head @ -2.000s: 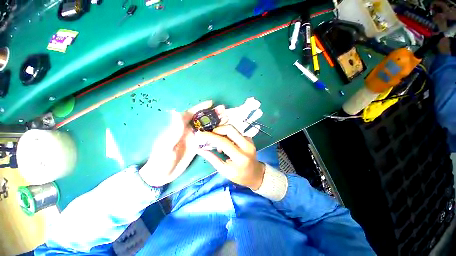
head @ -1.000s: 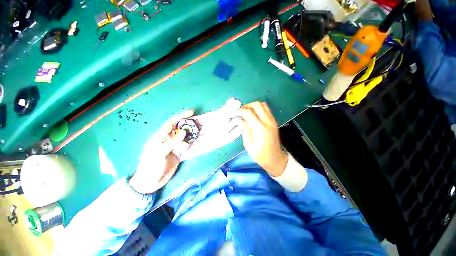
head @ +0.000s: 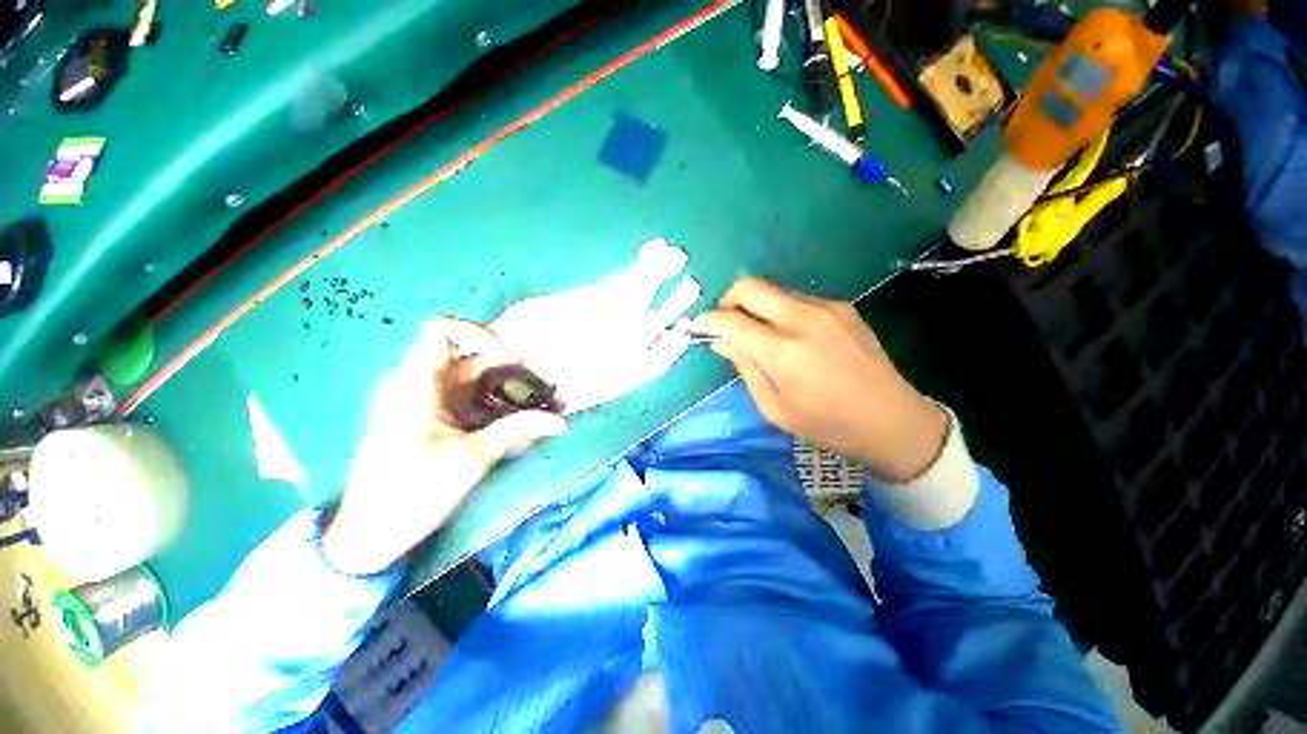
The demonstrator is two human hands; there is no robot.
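Note:
My left hand [head: 423,452] holds a dark round watch module [head: 509,394] between thumb and fingers, above the green mat; glare washes out much of the hand. A white work glove [head: 588,337] lies flat on the mat behind and beside the module. My right hand [head: 817,376] is at the glove's finger end, with thumb and fingertips together on a thin dark tool, likely tweezers [head: 702,337]. Only a short piece of it shows.
Black specks [head: 341,298] lie on the mat at left. A white roll [head: 108,502] and solder spool [head: 112,614] stand lower left. An orange-and-beige tool [head: 1082,89], yellow-handled cutters [head: 1068,218] and a syringe-like stick [head: 831,139] lie upper right. A black compartment tray [head: 1175,387] is right.
My right hand has moved away from the module to the glove's fingers and closed on the thin tool. My left hand still holds the module, now turned and tilted differently. The view has shifted.

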